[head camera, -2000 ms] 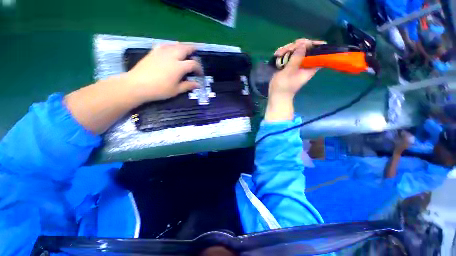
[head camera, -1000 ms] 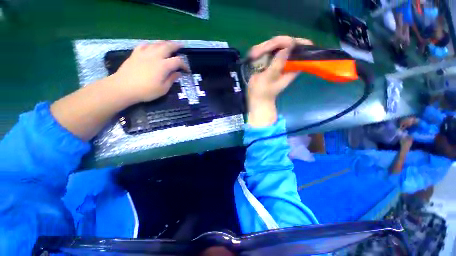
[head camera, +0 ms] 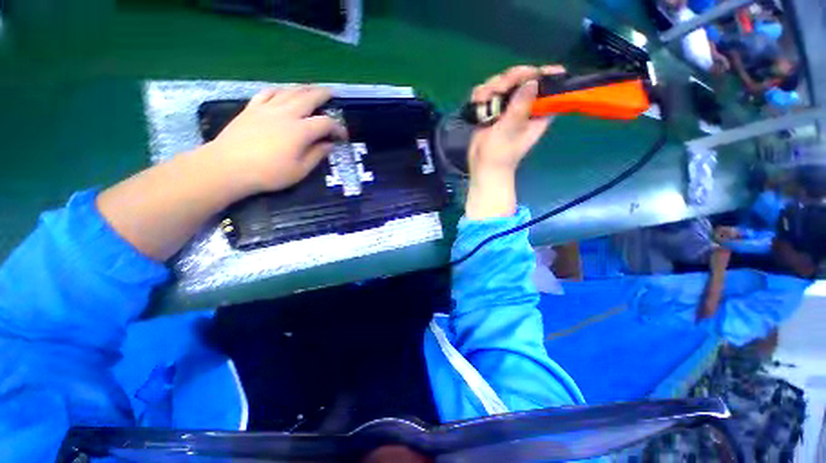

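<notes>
A black plastic housing (head camera: pixel 398 194) lies on a silvery-white sheet (head camera: pixel 172 118). White fittings (head camera: pixel 349 169) show at its middle and near its right end. My left hand (head camera: pixel 276 140) rests on the housing's upper left part, fingers bent beside the silver-grey centre strip; whether it holds a small part cannot be told. My right hand (head camera: pixel 507 122) holds an orange and black electric screwdriver (head camera: pixel 593 98) just right of the housing, its tail pointing right. The screwdriver's bit cannot be made out. A round dark dish (head camera: pixel 453 145) lies between the housing and my right hand.
The green bench (head camera: pixel 81 136) runs across the view. Another housing on a sheet (head camera: pixel 351 20) is cut off at the top edge. More dark items (head camera: pixel 616 45) lie at the upper right. The black cord (head camera: pixel 580 201) curves to my right sleeve. Several people in blue are at the right.
Since one second ago the view has shifted slightly. My right hand and the screwdriver sit a little further right of the housing. My left hand stays on the housing.
</notes>
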